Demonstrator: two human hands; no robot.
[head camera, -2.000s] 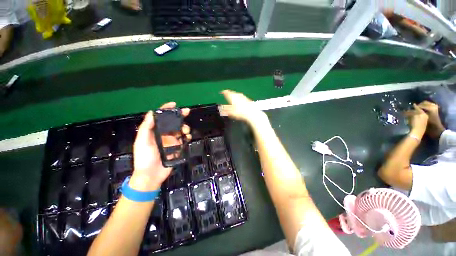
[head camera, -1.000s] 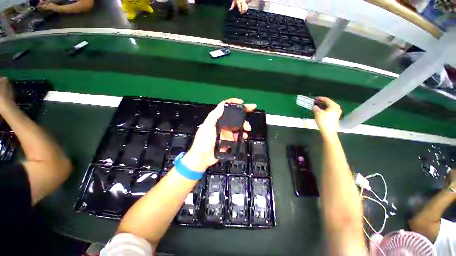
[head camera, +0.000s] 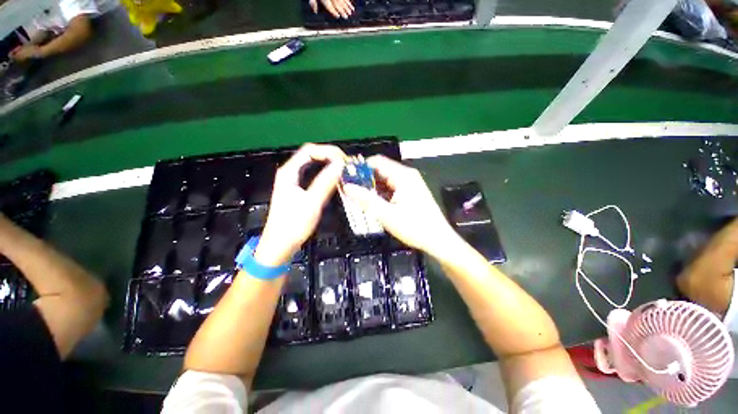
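A blue circuit board with a pale keypad area on its lower part is held between both hands over the black blister tray. My left hand, with a blue band at the wrist, is at the board's upper left edge. My right hand grips the board from the right, thumb across its face. The black housing seen before is hidden or not in view; I cannot tell if it is under the fingers. Black phone housings lie in the tray's front right pockets.
A black smartphone lies right of the tray. Farther right are a white charger with looped cord and a pink fan. The green belt runs behind, carrying a phone. Other people's arms show at both sides.
My right hand has come back from the belt side with the board, and both hands now meet over the tray. The black housing in my left hand no longer shows. The view has shifted.
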